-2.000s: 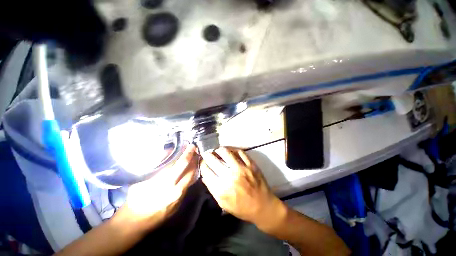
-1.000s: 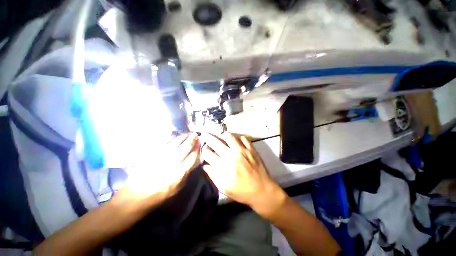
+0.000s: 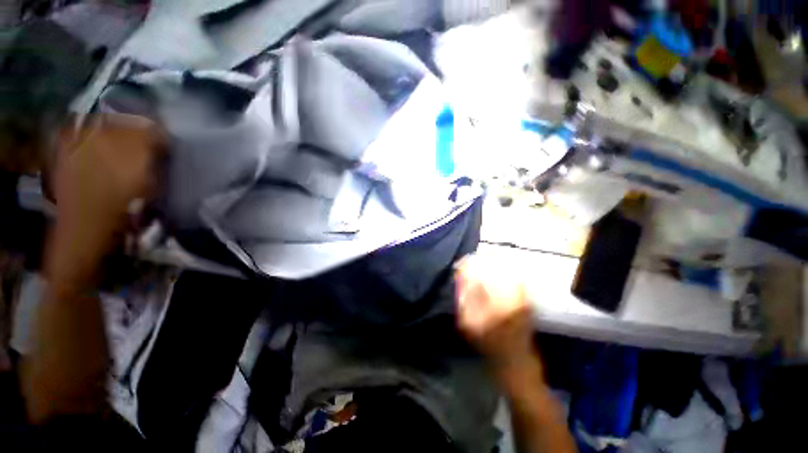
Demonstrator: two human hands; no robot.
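Note:
A pale grey-white garment piece with black strips (image 3: 306,203) is spread and heaped left of the sewing machine's needle end. Its edge meets a black fabric panel (image 3: 399,270) that hangs over the table's front edge towards the lap. My left hand (image 3: 106,172) is blurred at the far left, beside the pale cloth; its fingers and any hold are unclear. My right hand (image 3: 496,301) is curled at the table's front edge, close against the black panel's right side; blur hides whether it grips the cloth. The needle area (image 3: 576,146) is washed out by lamp glare.
The machine head with a blue stripe (image 3: 709,181) runs to the right. A smartphone (image 3: 609,258) lies on the white table (image 3: 656,329). A blue lamp part (image 3: 445,142) stands left of the needle. Blue material (image 3: 604,389) and pale pieces (image 3: 678,425) are below the table.
Both hands have left the needle area: the left far to the left, the right to the table's front edge. The view has swung left, showing more garment. The pale and black cloth now lies spread out.

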